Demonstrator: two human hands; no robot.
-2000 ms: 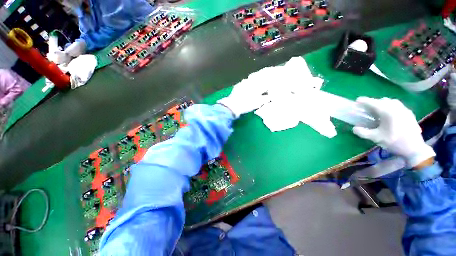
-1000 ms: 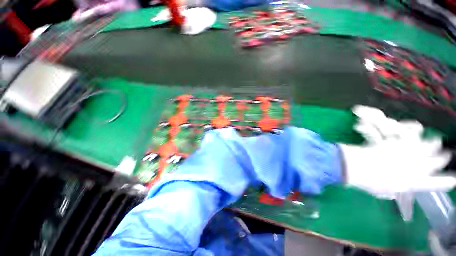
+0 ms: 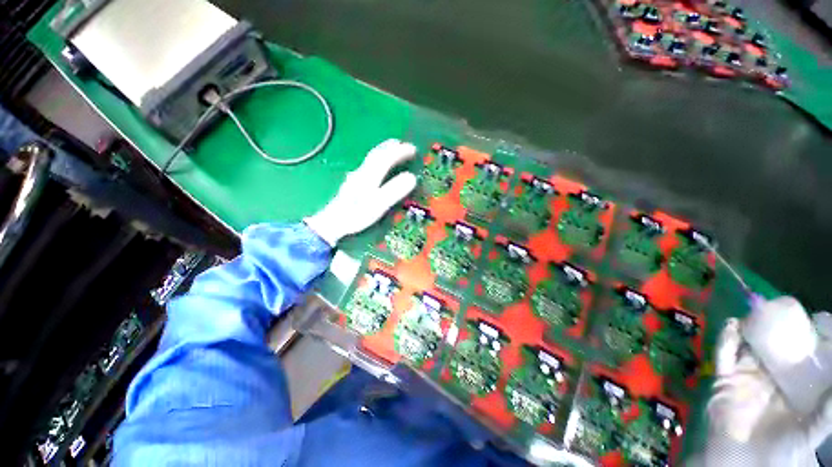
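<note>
A clear blister tray [image 3: 456, 341] with red areas holds several rows of green circuit boards [image 3: 506, 272] in front of me. My left hand [image 3: 365, 196], in a white glove, rests at the tray's left edge with thumb and fingers apart and holds nothing. My right hand [image 3: 762, 401], white-gloved and blurred at the right edge, holds the whitish dispensing syringe [image 3: 783, 333]. The syringe's purple-looking tip and thin needle point toward the tray's upper right boards. The syringe's rear end is not clear.
A light-topped controller box [image 3: 155, 41] with a looped grey cable [image 3: 330, 123] stands at the upper left of the green bench. A dark conveyor belt [image 3: 456, 68] runs behind. Another tray of boards [image 3: 698, 41] lies across it. Dark racks with boards [image 3: 100, 374] are at lower left.
The view has swung left to the tray and controller. My left hand has gone from the white cloth to the tray's left edge. The syringe in my right hand has come to the tray's right side.
</note>
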